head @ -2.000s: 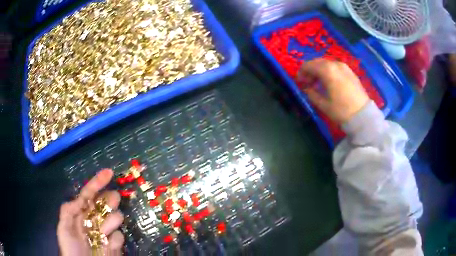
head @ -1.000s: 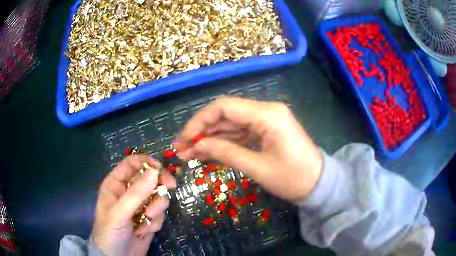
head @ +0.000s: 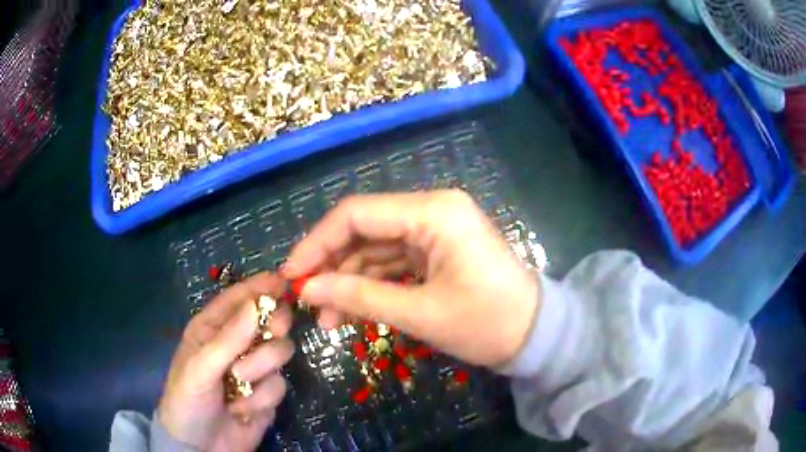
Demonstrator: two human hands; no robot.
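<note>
My left hand [head: 225,353] holds a cluster of small gold metal pieces [head: 239,384] in its curled fingers, with one gold piece near the thumb tip. My right hand [head: 424,274] pinches a red plastic cap [head: 299,284] between thumb and forefinger, at the left fingertips. Whether the cap is on a metal piece is hidden by the fingers. Below the hands lies a clear blister tray [head: 225,231] with scattered capped assemblies [head: 383,362], red with gold parts. My right hand covers part of the tray.
A large blue bin [head: 309,132] heaped with gold pieces stands beyond the tray. A small blue bin [head: 632,172] of red caps stands at the right, beside a pale fan [head: 762,35]. Stacked clear trays with red [head: 31,97] show at the left edge.
My right hand has come from the red cap bin to my left hand, now bringing a red cap against the left fingertips. The view has shifted with the head.
</note>
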